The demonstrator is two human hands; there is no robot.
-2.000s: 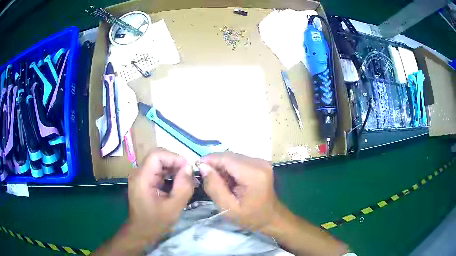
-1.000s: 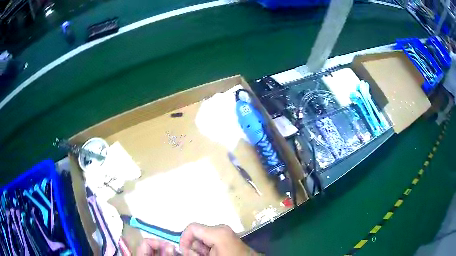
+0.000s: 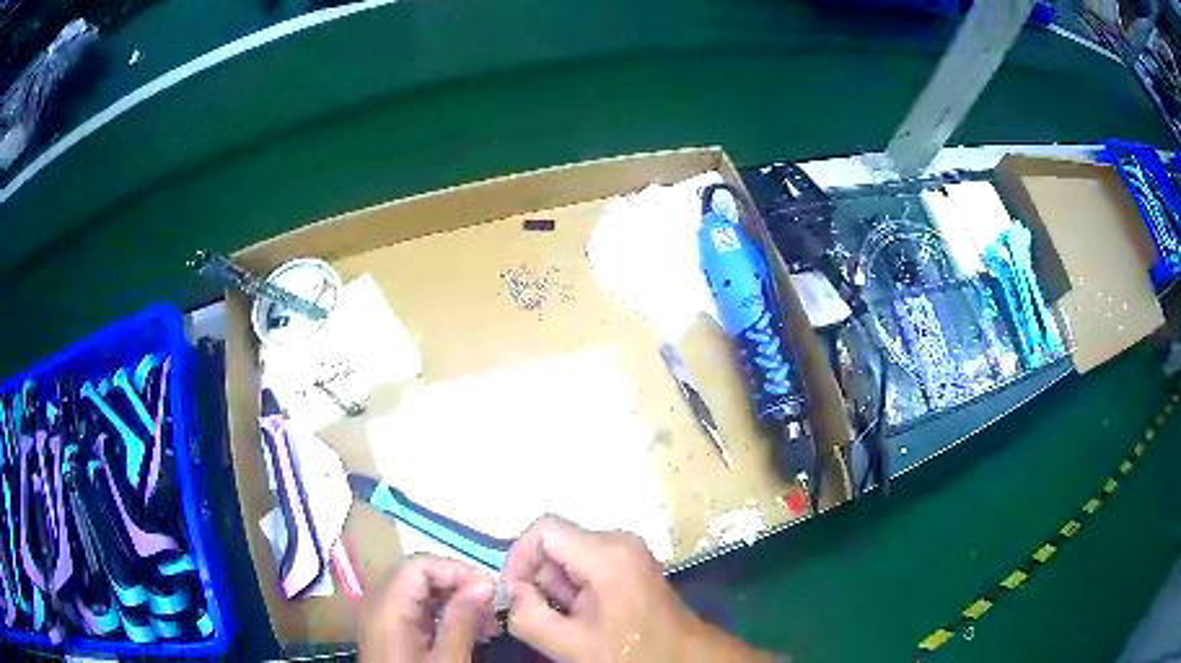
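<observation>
My left hand and my right hand are together at the bottom edge, bare, with fingertips almost touching. They pinch a tiny pale part between them, too small to make out. A black and light-blue pen device lies slanted on the white paper sheet, its right end hidden behind my right hand. Both forearms are cut off by the picture's lower edge.
Cardboard tray holds small screws, tweezers, a blue electric screwdriver, a round white cup and a pink-and-black unit. A blue bin stands left; a parts tray with light-blue shells stands right.
The view swung right and up, then partly back, so the tray shifted in the picture. My hands stay together at the small part. The pen device lies as before on the sheet.
</observation>
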